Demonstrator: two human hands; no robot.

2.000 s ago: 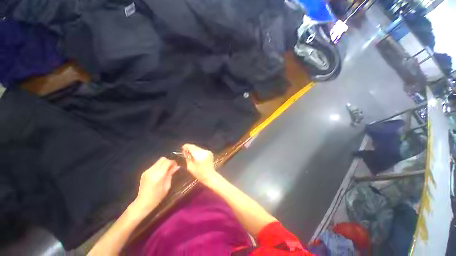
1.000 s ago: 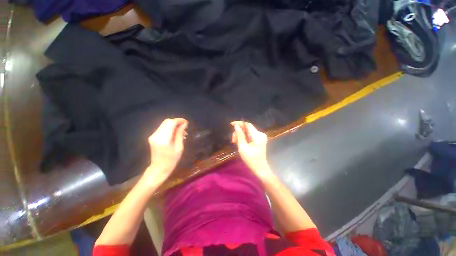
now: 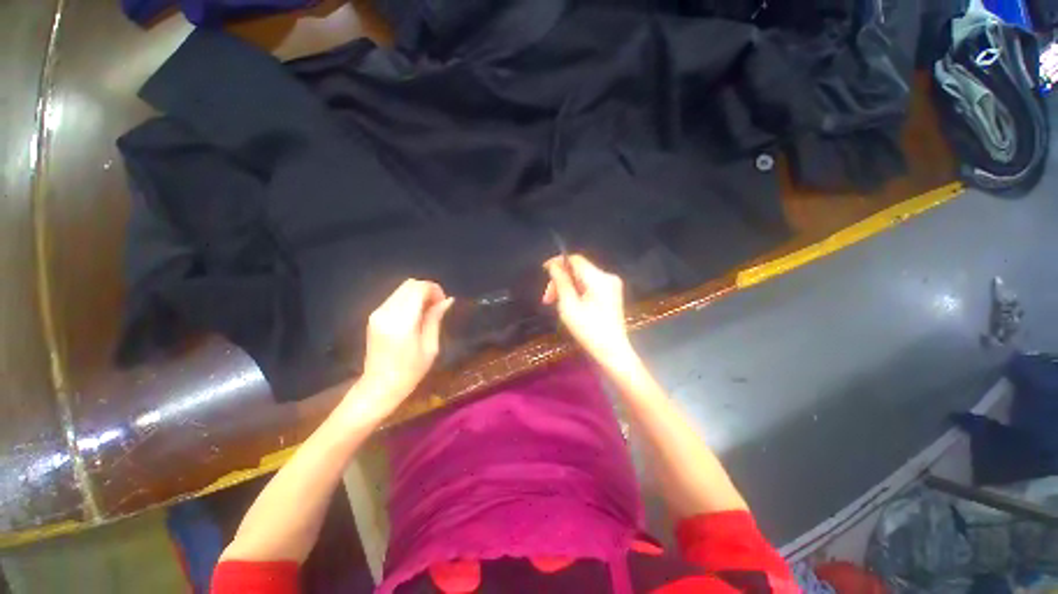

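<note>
A black garment (image 3: 383, 209) lies spread on the brown table, its near edge by the table's front edge. My left hand (image 3: 404, 334) is over its near part, thumb and fingertips close together; whether they pinch cloth or thread cannot be told. My right hand (image 3: 589, 304) is to the right, a forearm-free gap between the two hands. Its fingers are closed on thin, pointed thread snips (image 3: 563, 247), mostly hidden, tips pointing away from me. A small pale mark shows on the cloth between the hands. A pale round button (image 3: 765, 163) shows at the right.
More black garments (image 3: 812, 70) are heaped at the far side, with purple cloth (image 3: 220, 9) at the far left. A grey and black bundle (image 3: 986, 110) sits at the right table corner. Yellow tape (image 3: 853, 238) edges the table. Dark cloth and bags lie beyond the grey floor (image 3: 801, 360).
The view has turned and now faces the table squarely. My hands have moved apart since the oldest frame. Thin snips now show above my right fingers.
</note>
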